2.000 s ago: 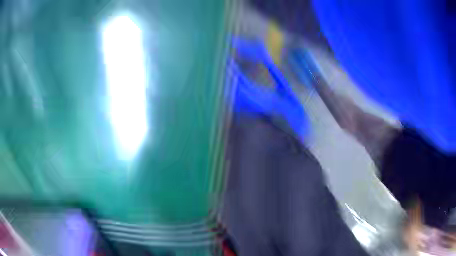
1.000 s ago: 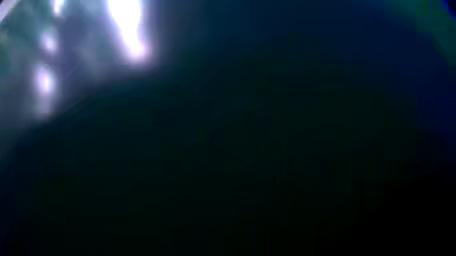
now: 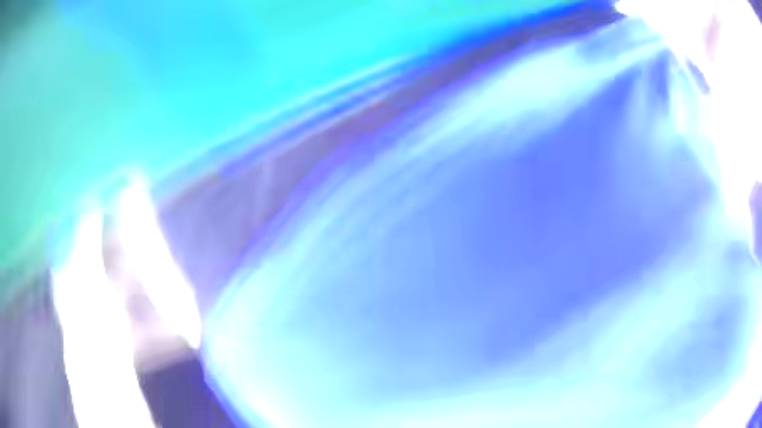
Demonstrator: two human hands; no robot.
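Observation:
The view is overexposed and heavily blurred. A large pale blue and white shape [image 3: 518, 234], perhaps cloth or clothing very close to the camera, fills the middle and right. A green to cyan surface [image 3: 209, 67] lies across the upper left. Neither of my hands can be made out. No workpiece or tool can be recognised.
Two bright white streaks [image 3: 100, 326] stand at the lower left, with a dark patch [image 3: 184, 389] beside them. A greyish band [image 3: 251, 184] runs between the green surface and the pale blue shape. A white glare [image 3: 731, 109] covers the right edge.
The view has gone from almost black to very bright. The large pale blue shape now fills the middle and right, and the green surface shows at the upper left.

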